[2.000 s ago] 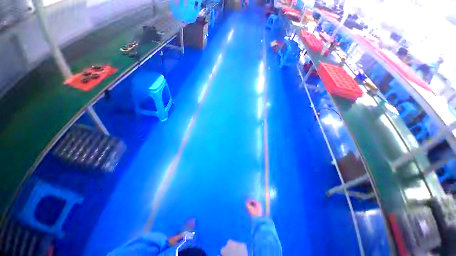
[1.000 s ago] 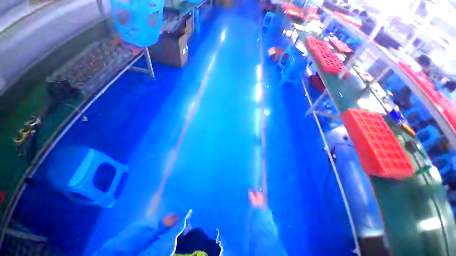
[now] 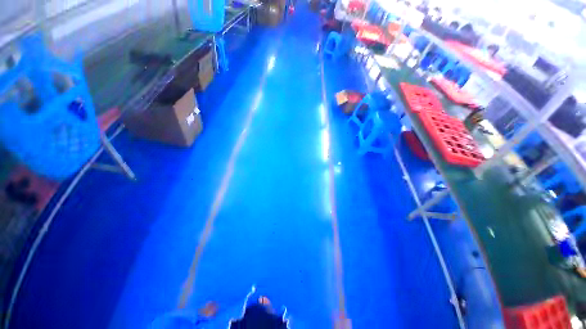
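Note:
My left hand (image 3: 209, 310) is small and blurred at the bottom edge, at the end of a blue sleeve. My right hand (image 3: 342, 323) is mostly cut off by the bottom edge. No object shows in either hand, and their finger positions are unclear. On the right bench, a bright red compartment tray (image 3: 453, 138) lies with another red tray (image 3: 421, 97) just behind it. A third red tray (image 3: 540, 315) is cut off at the bottom right.
A blue floor aisle (image 3: 283, 193) with taped lines runs ahead between green-topped benches (image 3: 507, 241). On the left are a blue perforated basket (image 3: 51, 122) and an open brown carton (image 3: 173, 119). On the right, blue stools (image 3: 372, 132) and a small carton (image 3: 347, 97) stand beside the aisle.
The view has moved forward along the aisle. The left stool has left the picture, and the basket and carton are nearer. Both hands are lower in the picture.

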